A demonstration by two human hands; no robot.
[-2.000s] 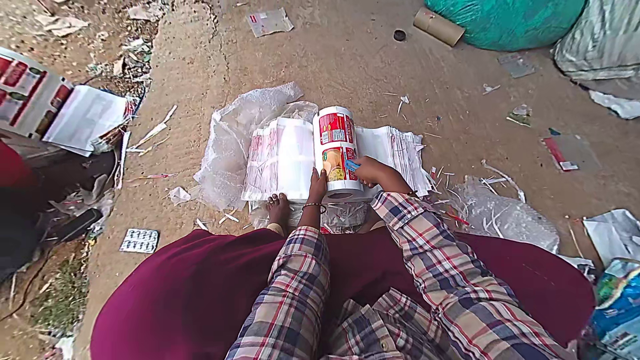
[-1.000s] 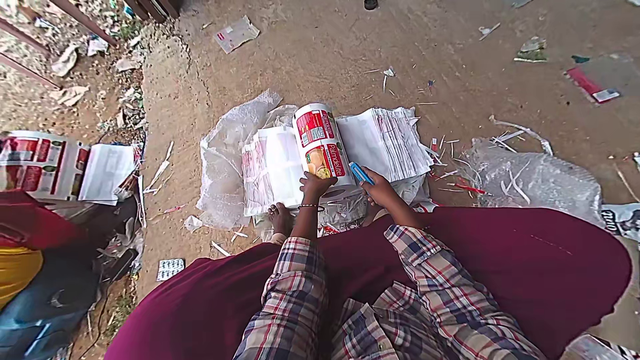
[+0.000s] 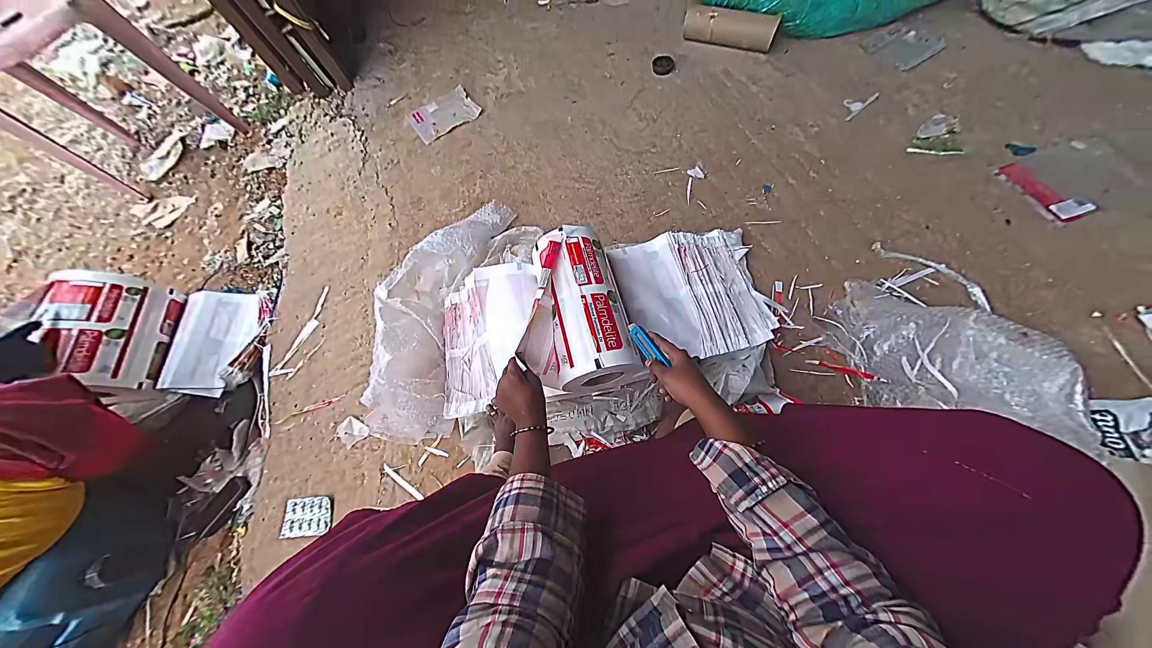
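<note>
A roll of printed plastic film (image 3: 589, 310) lies tilted on spread white sheets, between a left stack of film sheets (image 3: 486, 315) and a right stack (image 3: 697, 292). On its left side my left hand (image 3: 520, 396) grips the lower end of a loose film strip (image 3: 543, 292), which runs up toward the roll's far end. My right hand (image 3: 679, 373) holds a blue utility knife (image 3: 648, 345) beside the roll's near right edge; whether its tip touches the film cannot be told. Clear plastic wrap (image 3: 405, 333) lies under and left of the stacks.
At the left sits another person (image 3: 36, 468), partly in view, by a second film roll (image 3: 108, 328). Bubble wrap (image 3: 981, 360) and film scraps lie at right. A cardboard tube (image 3: 731, 29), a black cap (image 3: 663, 65) and a blister pack (image 3: 306, 517) rest on the ground.
A film strip now shows pulled loose from the roll's left side, in my left hand, which lay on the roll's near end one second ago. My right hand still holds the knife.
</note>
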